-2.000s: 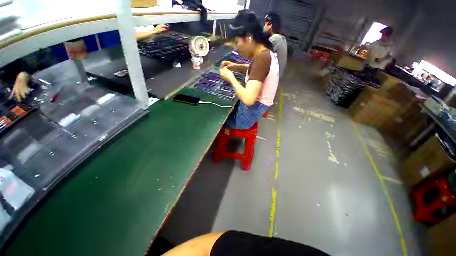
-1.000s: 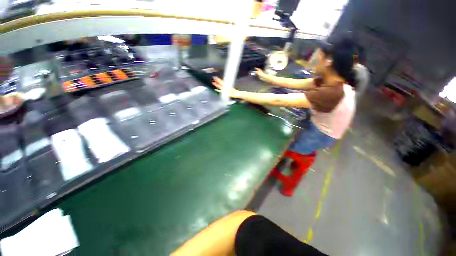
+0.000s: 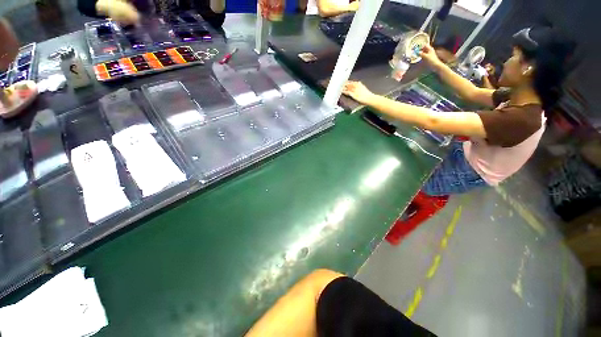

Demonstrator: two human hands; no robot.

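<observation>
Neither of my hands is in the picture; only a bare forearm or elbow and a black sleeve show at the bottom edge. A fanned stack of white sleeves (image 3: 56, 308) lies on the green bench surface (image 3: 263, 230) at the lower left. Clear blister trays (image 3: 244, 141) stand in a row on the dark line beyond it. Two white sleeves, one on the left (image 3: 99, 181) and one on the right (image 3: 148, 160), lie flat in the trays.
An orange-and-black parts tray (image 3: 148, 64) is on the far side. A white post (image 3: 352, 52) rises at the line's edge. A dark device (image 3: 379, 122) with a white cable lies at the bench's right end. A seated coworker reaches to a small fan (image 3: 410, 49). A red stool (image 3: 418, 217) stands below.
The view has swung left, bringing the trays, white sleeves and sleeve stack into the picture. The coworker has reached both arms out, one now at the fan and one near the post.
</observation>
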